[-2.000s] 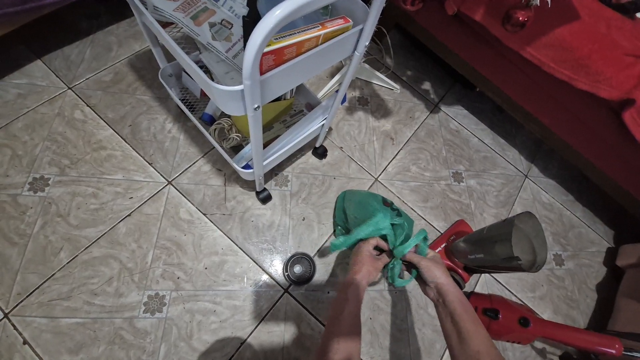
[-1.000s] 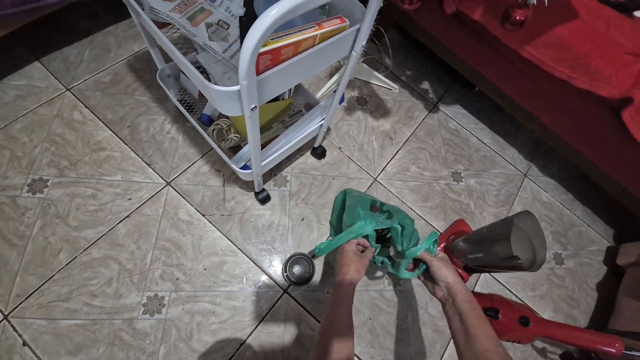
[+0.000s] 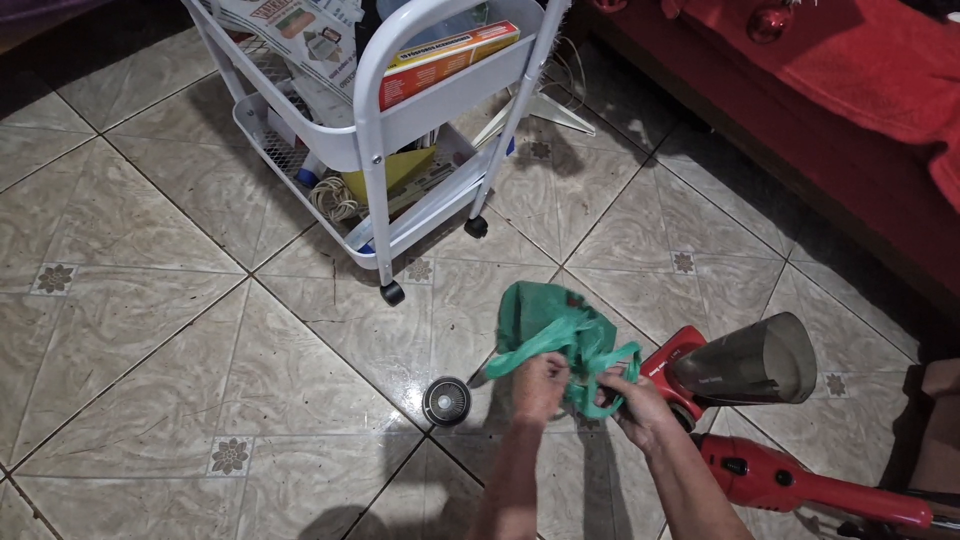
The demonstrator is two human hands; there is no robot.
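Note:
A green plastic bag (image 3: 551, 315) is between my two hands, low over the tiled floor. My left hand (image 3: 541, 382) grips the bag's left handle side, and my right hand (image 3: 634, 401) holds its right handle, the plastic bunched between them. What the bag contains is hidden. A round black filter-like part (image 3: 446, 401) lies on the floor left of my left hand. Just right of the bag rests a red vacuum part with a smoky transparent dust cup (image 3: 750, 360). Below it lies the red vacuum cleaner body with its long handle (image 3: 817, 480).
A white wheeled cart (image 3: 450, 82) stands ahead, with papers, an orange and yellow box (image 3: 450, 64) and a coiled cord (image 3: 334, 199) on its tiers. Behind it show white stand legs (image 3: 555, 112). A red cloth (image 3: 840, 75) covers furniture along the right.
The bag's mouth was spread wide one second ago; now its top is gathered and my hands are closer together. The vacuum parts and the round part have not moved.

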